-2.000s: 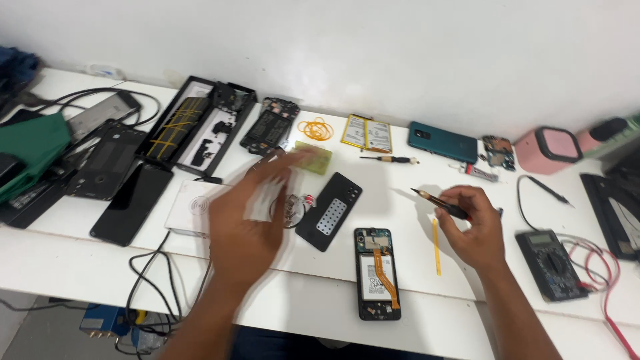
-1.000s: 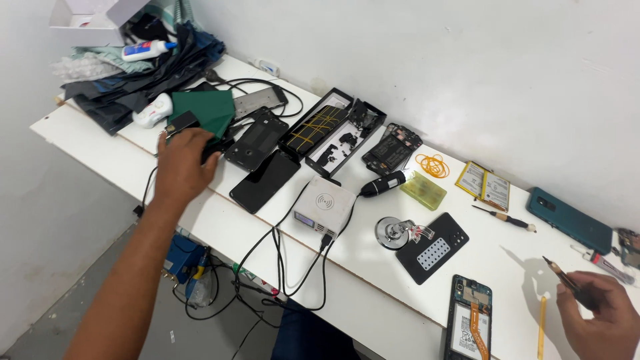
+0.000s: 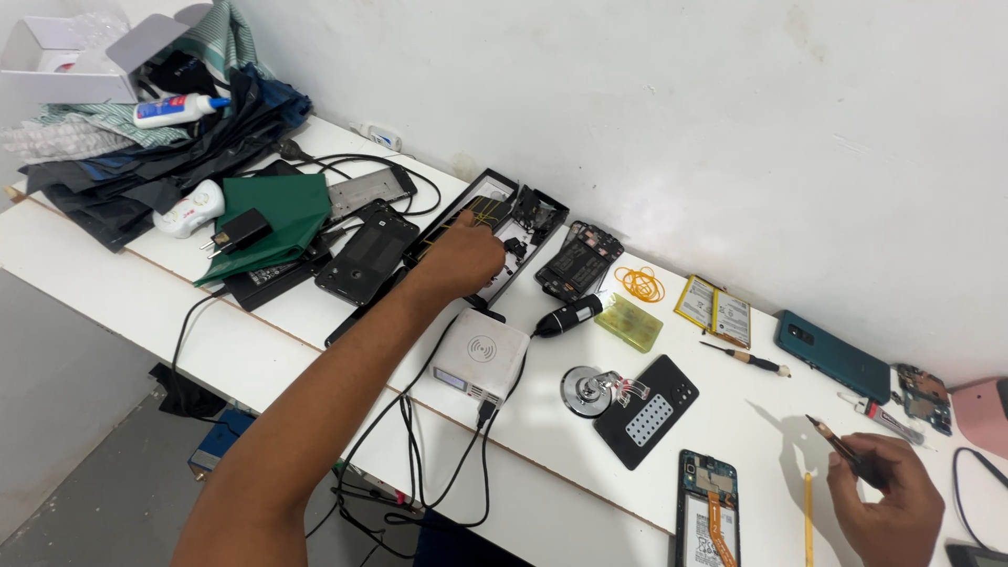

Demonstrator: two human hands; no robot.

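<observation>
My left hand [image 3: 465, 256] reaches over an open black-edged box [image 3: 504, 277] of small phone parts, at dark phones bound with yellow rubber bands [image 3: 482, 211]. Its fingertips are partly hidden, so a hold on anything cannot be made out. At the right, my right hand [image 3: 890, 496] holds a dark pen-like precision screwdriver [image 3: 836, 442], its tip pointing up and left. Below and left of that hand lies an opened smartphone [image 3: 709, 504] with its battery and orange flex cable showing. A yellow strip [image 3: 808, 520] lies between phone and hand.
A white charger box [image 3: 482, 350] with black cables stands mid-table. Near it are a USB microscope [image 3: 568, 316], its round metal stand [image 3: 589, 391] and a black phone cover [image 3: 647, 411]. Phone housings, a green pouch [image 3: 276, 220] and piled bags [image 3: 157, 177] lie left; a teal phone [image 3: 835, 356] lies right.
My left hand has moved from beside the green pouch to the box of parts. My right hand still holds the screwdriver. The view has swung left since the earliest frame.
</observation>
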